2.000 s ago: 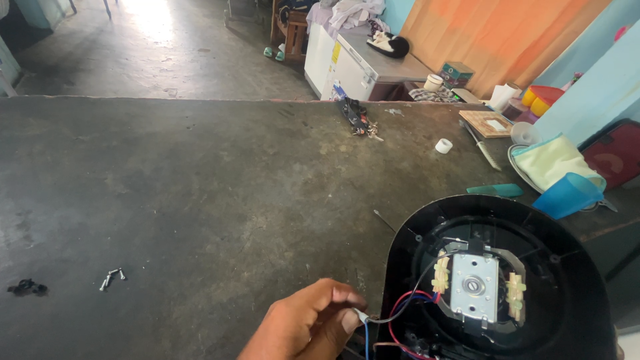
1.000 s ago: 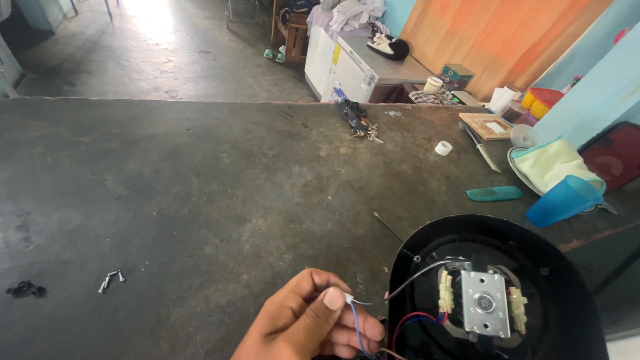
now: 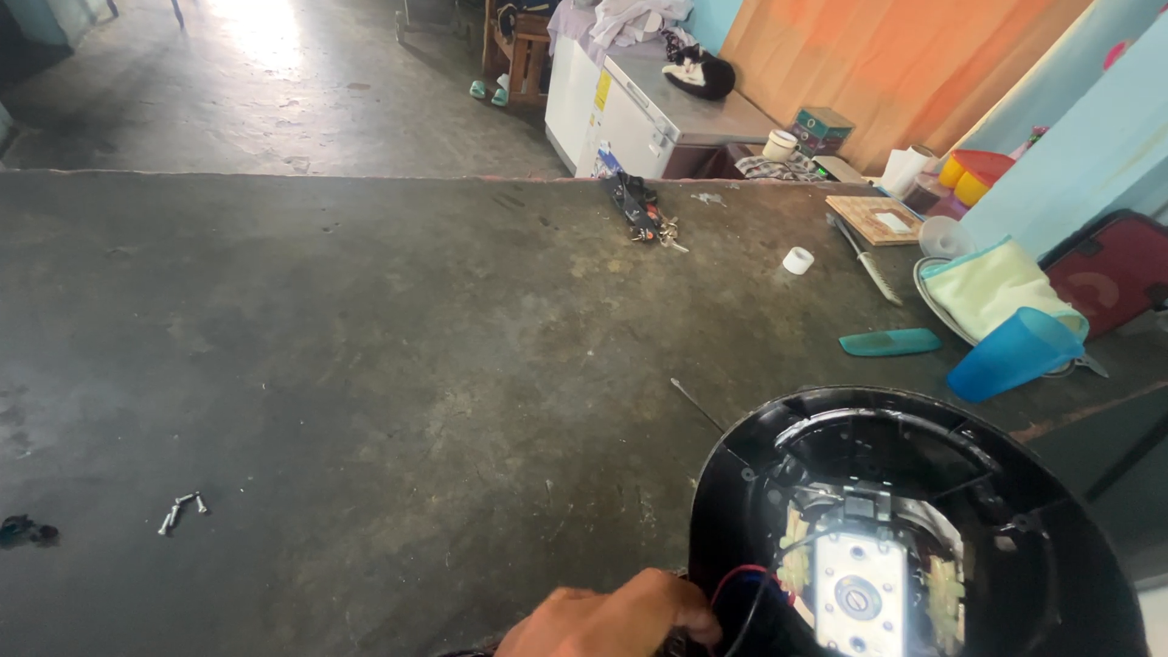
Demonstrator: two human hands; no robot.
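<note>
My left hand (image 3: 620, 611) is at the bottom edge, against the left side of a round black plastic housing (image 3: 1063, 566). Its fingers are curled beside a red wire (image 3: 730, 577) and a dark wire; whether they grip one is hidden. Inside the housing sits an electric motor with a metal bracket plate (image 3: 858, 598) and pale-wrapped windings (image 3: 945, 593). A thin metal rod (image 3: 695, 403), perhaps a screwdriver shaft, lies against the housing's upper left. Several screws (image 3: 182, 511) lie at the left of the dark tabletop (image 3: 411, 365). My right hand is out of view.
Keys with a black strap (image 3: 639, 205) lie near the far edge. A white tape roll (image 3: 797, 261), a knife (image 3: 871, 265), a teal comb (image 3: 890, 342), a blue cup (image 3: 1013, 356) and a cloth (image 3: 995, 283) on a plate are at right. A cat (image 3: 701, 73) lies on a chest freezer beyond.
My left hand has moved down and right, closer to the housing. One second ago it pinched a white piece with a blue wire above the lower edge; that piece is no longer visible.
</note>
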